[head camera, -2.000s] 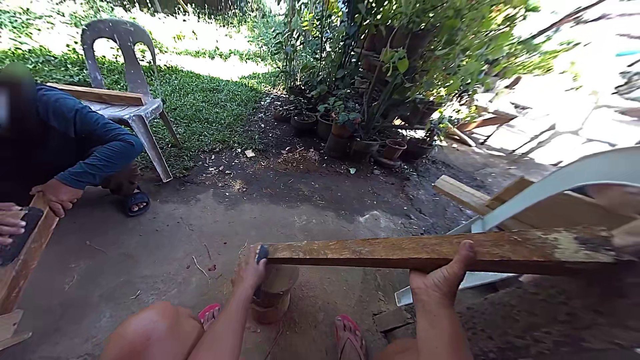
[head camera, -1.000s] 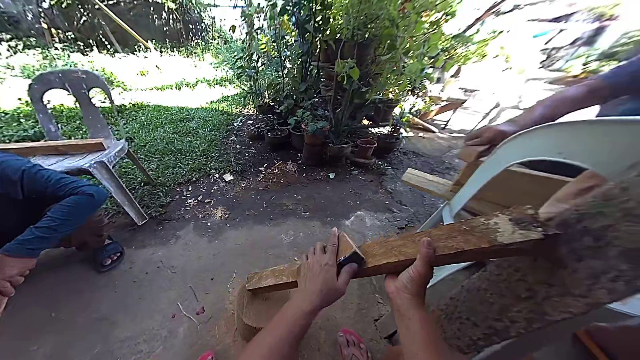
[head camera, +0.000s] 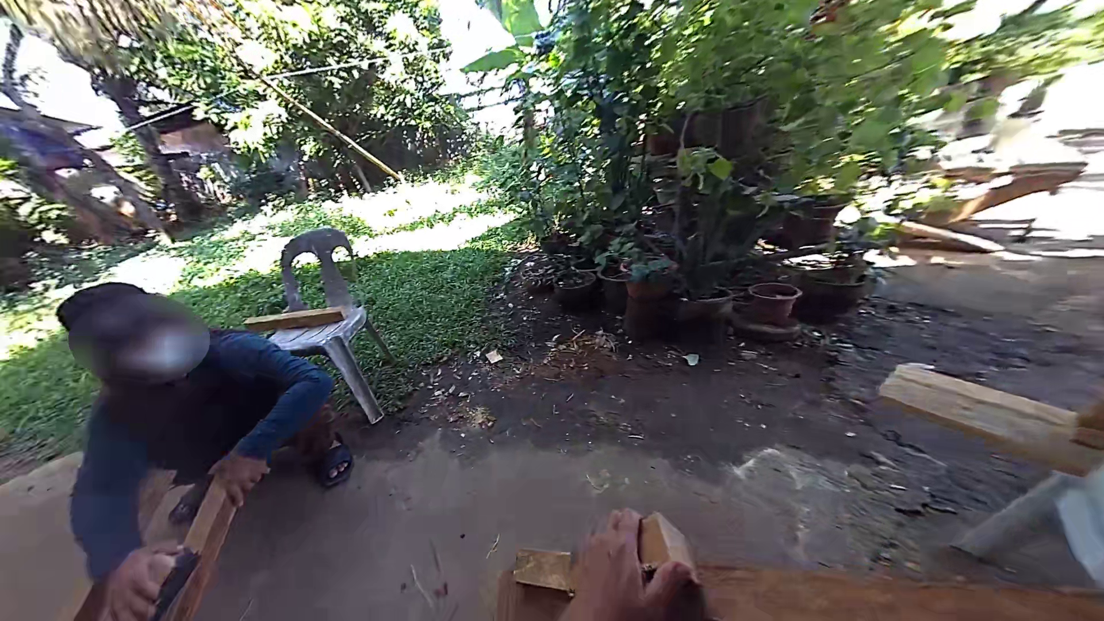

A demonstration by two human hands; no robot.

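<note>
At the bottom centre, my left hand (head camera: 625,569) is closed around a small wooden block (head camera: 664,542) on top of a long brown wooden board (head camera: 897,593). The board's squared near-left end (head camera: 542,569) shows just left of the hand, and the rest runs off toward the right along the lower edge. The underside of the block is hidden by my fingers and thumb. My right hand is out of the picture.
At left a crouching person holds a wooden piece (head camera: 211,530) and a dark tool (head camera: 177,582). Behind stands a plastic chair (head camera: 332,323) bearing a board (head camera: 293,319). Potted plants (head camera: 772,302) are ahead; pale timber (head camera: 983,410) juts in at right.
The view has swung up and left. My right hand, on the board before, has left the view. A person's arm seen at right a second ago is out of sight.
</note>
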